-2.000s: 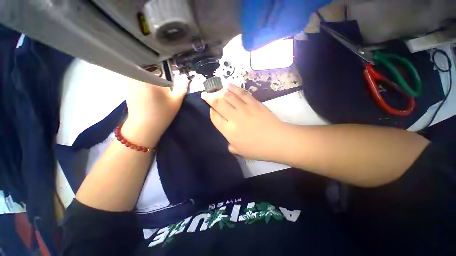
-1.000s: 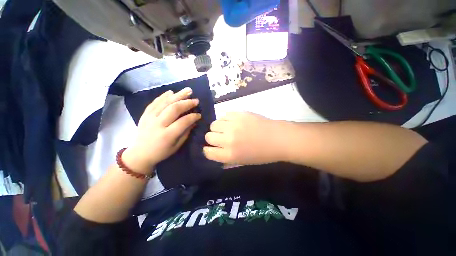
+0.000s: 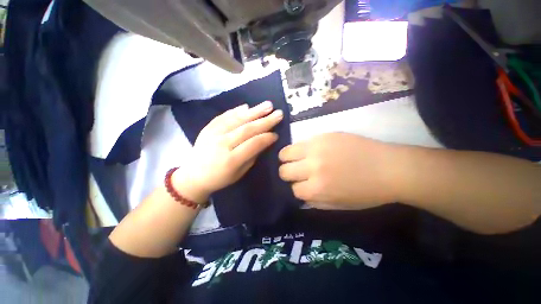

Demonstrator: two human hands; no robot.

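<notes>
A dark garment panel lies in front of the machine's needle area, its upper corner close to the knurled round metal part. My left hand lies flat on the panel with its fingers extended toward the right edge. My right hand has its fingers curled at the panel's right edge and pinches it. A pale-faced panel with dark edges lies under and left of my left hand. The needle itself cannot be made out.
The sewing machine head hangs over the top. A smartphone lies behind the needle plate. Scissors with red and green handles lie on dark cloth at right. Dark cloth is piled at left.
Since two seconds ago both hands have come back from the needle area toward me, and the dark panel now lies in front of it. The whole view has shifted since one second ago.
</notes>
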